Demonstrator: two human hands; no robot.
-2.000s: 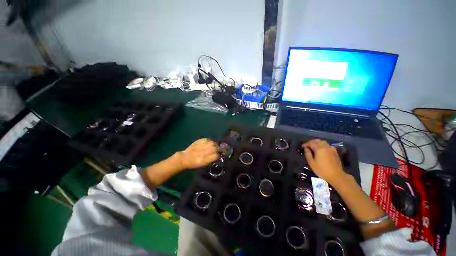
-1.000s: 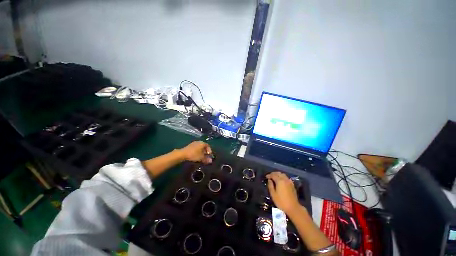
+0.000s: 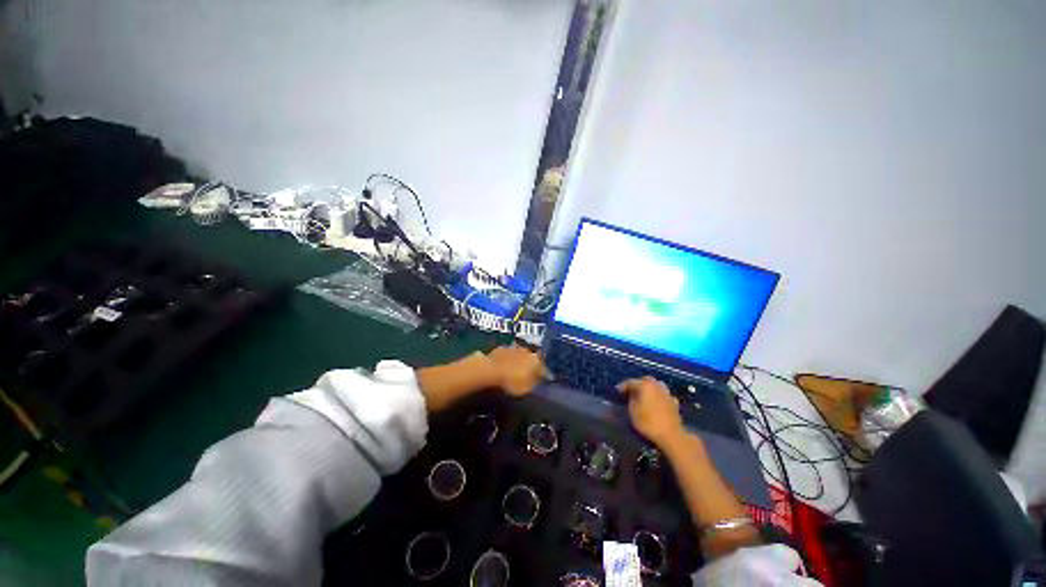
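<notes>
The black foam tray (image 3: 476, 516) lies before me, with round dark watch units (image 3: 521, 506) with shiny rims in its pockets. The grey laptop (image 3: 660, 303) stands open behind it, its screen bright blue with a pale window. My left hand (image 3: 514, 370) is at the front left of the keyboard (image 3: 596, 369), fingers bent together; whether it holds a small thing is too blurred to tell. My right hand (image 3: 652, 408) is over the keyboard's front part, a finger extended onto it, with nothing seen in it. A white label slip (image 3: 621, 564) lies on the tray's right side.
A second foam tray (image 3: 121, 321) lies on the green surface at left. A clear plastic bag (image 3: 361, 294), a dark lump (image 3: 415, 294) and tangled white and black cables (image 3: 310, 218) lie along the wall. Cables, a red sheet (image 3: 810, 533) and a dark device (image 3: 958, 493) are at right.
My left hand has moved from the tray's back left corner to the keyboard's left side. My right hand has moved from the tray's back right onto the keyboard. The view has shifted.
</notes>
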